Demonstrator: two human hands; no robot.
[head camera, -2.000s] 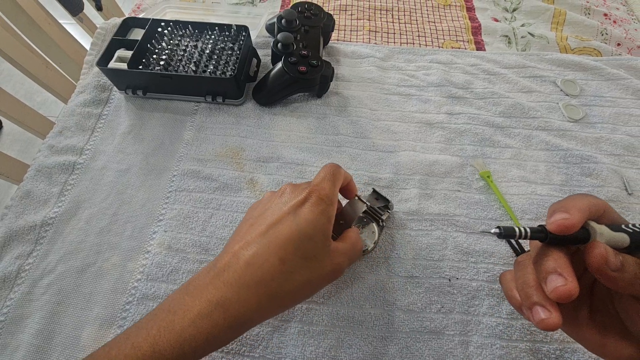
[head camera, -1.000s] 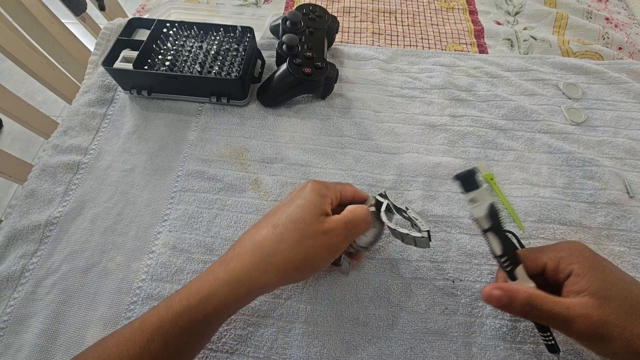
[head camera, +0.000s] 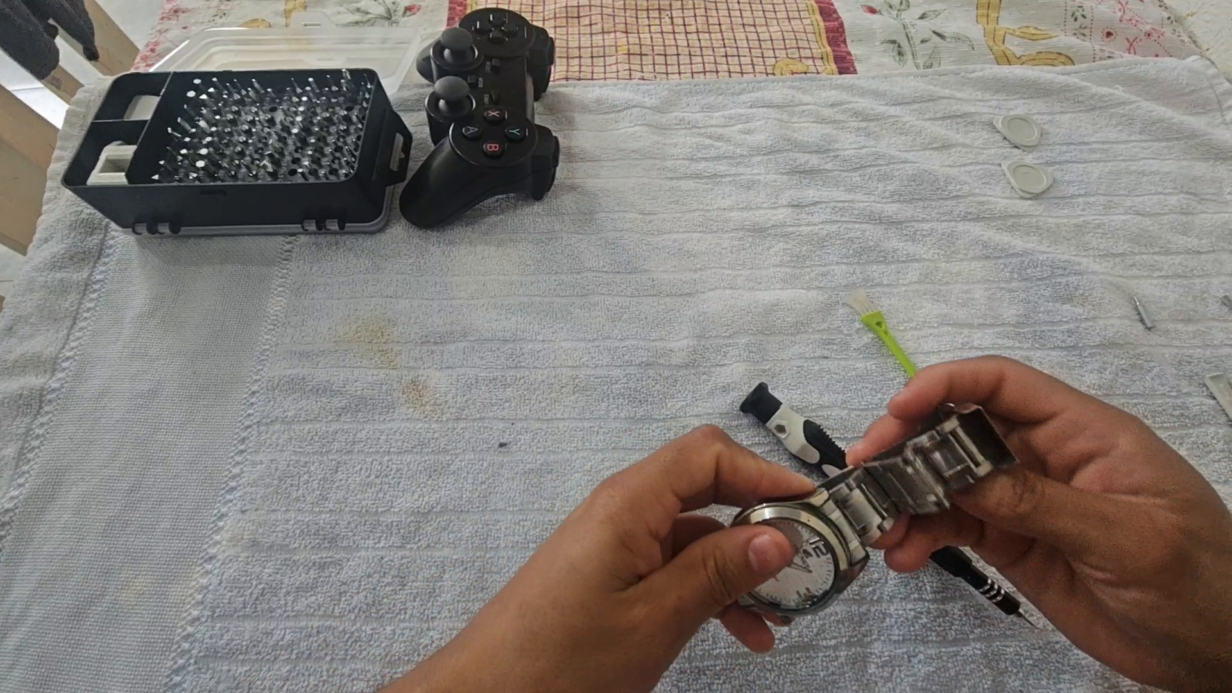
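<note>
A wristwatch (head camera: 807, 573) with a pale dial and a metal link bracelet (head camera: 910, 479) is between my two hands. My left hand (head camera: 664, 549) grips the watch case, its thumb over the dial. The bracelet runs up to the right, where my right hand (head camera: 1068, 491) pinches it near the clasp. Under the bracelet and my right hand lies a black and white precision screwdriver (head camera: 799, 433), its middle hidden and its thin tip showing at the lower right. A small green brush (head camera: 887, 339) lies just above my right hand, its lower end hidden.
At the back left stand a black case of screwdriver bits (head camera: 260, 130) and a black game controller (head camera: 491, 115). Two pale oval pieces (head camera: 1028, 178) rest on the white towel (head camera: 462, 318) at the back right. A small metal pin (head camera: 1142, 310) lies at the right.
The screwdriver, held in my right hand before, now lies on the towel. My right hand has moved left and taken hold of the bracelet. The dial now faces up.
</note>
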